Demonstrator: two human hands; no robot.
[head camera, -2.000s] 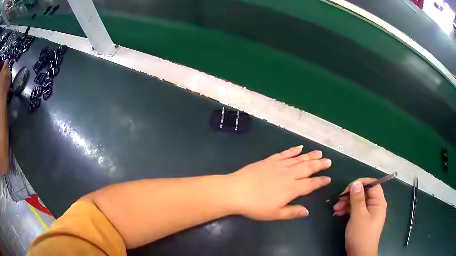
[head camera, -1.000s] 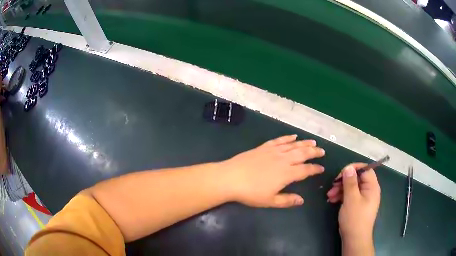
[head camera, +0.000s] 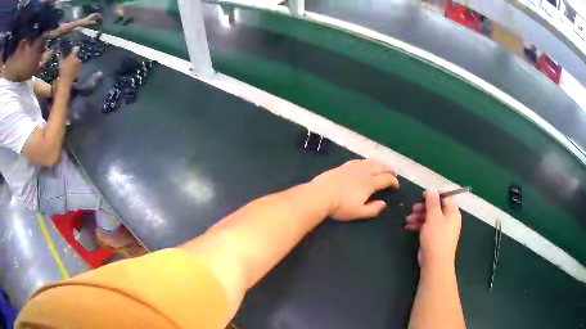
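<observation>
My left hand (head camera: 360, 191) is palm down over the dark green bench top, fingers slightly bent; nothing shows in it, though its underside is hidden. My right hand (head camera: 437, 222) is to its right and holds slim dark tweezers (head camera: 457, 191); their flat rear end sticks out to the right, and the working end is hidden by the fingers. A black part (head camera: 313, 142) with two short silvery strips lies beyond my left hand, against the pale edge strip. A thin silver V-shaped tool, perhaps spare tweezers (head camera: 495, 256), lies right of my right hand.
A green belt (head camera: 385, 115) runs beyond the pale edge strip (head camera: 283, 109), with a small black part (head camera: 515, 196) on it. A metal post (head camera: 196, 38) stands at the strip. At left, a seated person (head camera: 29, 122) works near black parts (head camera: 128, 83).
The view has tilted up and left, bringing the neighbour into sight. My left fingers, spread flat before, are now more bent. My right hand keeps its hold on the tweezers.
</observation>
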